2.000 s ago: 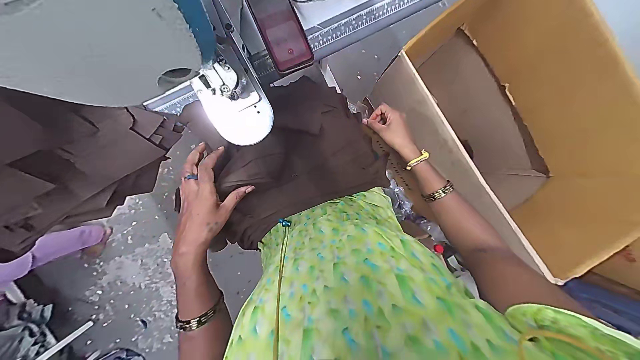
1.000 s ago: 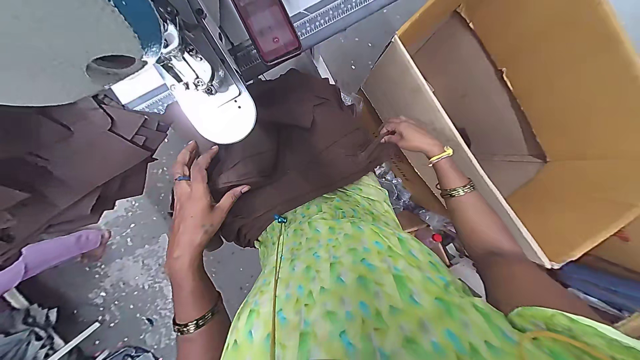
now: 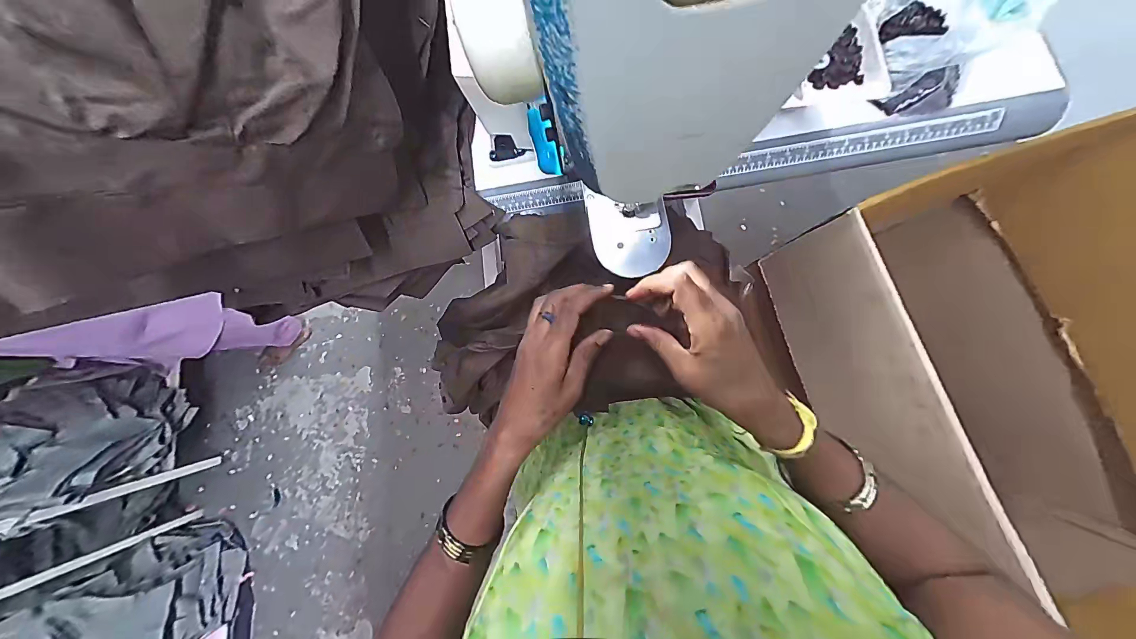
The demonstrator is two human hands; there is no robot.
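Note:
Dark brown fabric lies bunched over my lap, beneath the rounded metal plate of a sewing-type machine. My left hand rests on this cloth just below the plate, its thumb and fingers curved apart. Facing it, my right hand is bent over the same cloth, with its index fingertip close to the left one. Both sets of fingertips are near a fold of the fabric; whether either hand pinches it is not clear.
A large stack of brown cloth is at the upper left. An open cardboard box stands close by my right arm. Behind the machine, a table edge with a ruler strip holds small dark items. Grey bundles lie at lower left.
My right hand has moved left from the cloth's right edge to beside my left hand, under the metal plate. The view has shifted, showing more of the brown stack and machine.

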